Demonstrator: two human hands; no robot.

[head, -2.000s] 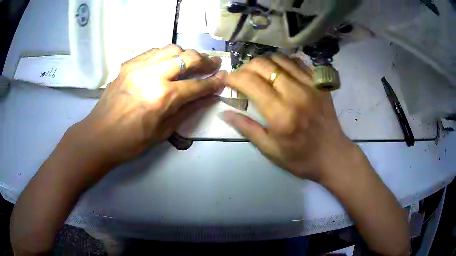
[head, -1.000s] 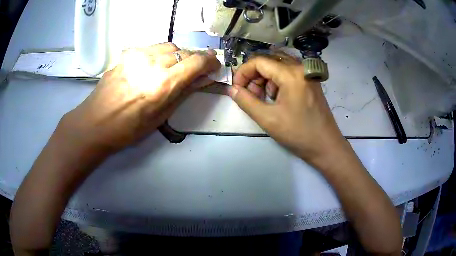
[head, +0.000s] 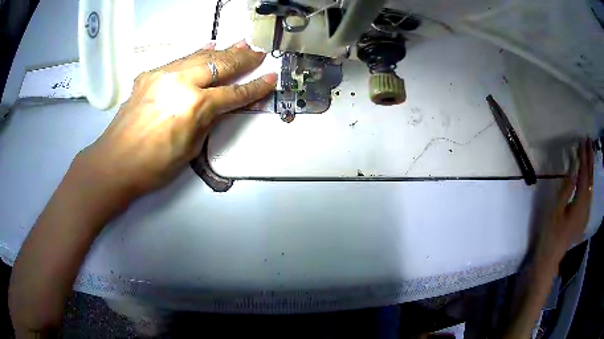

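A long white template strip [head: 50,81] with handwriting lies on the table at the left and runs under my left hand. My left hand [head: 175,99] is spread flat over it, fingertips just left of the presser foot [head: 285,83]. The metal needle plate [head: 321,89] is uncovered. Fabric under the hand is mostly hidden. My right hand [head: 575,192] is blurred at the far right edge, beside the machine's base, away from the strip; whether it touches or holds anything there I cannot tell.
The machine head with its tension dial [head: 387,88] hangs over the top. Black snips [head: 511,140] lie on the bed at the right, near a loose thread [head: 450,140]. A white oval lamp [head: 98,53] is upper left. A dark curved piece [head: 213,177] sits at the bed's corner.
My right hand has left the needle area and moved to the far right edge. My left hand has flattened, with fingers spread. The needle plate has come into view.
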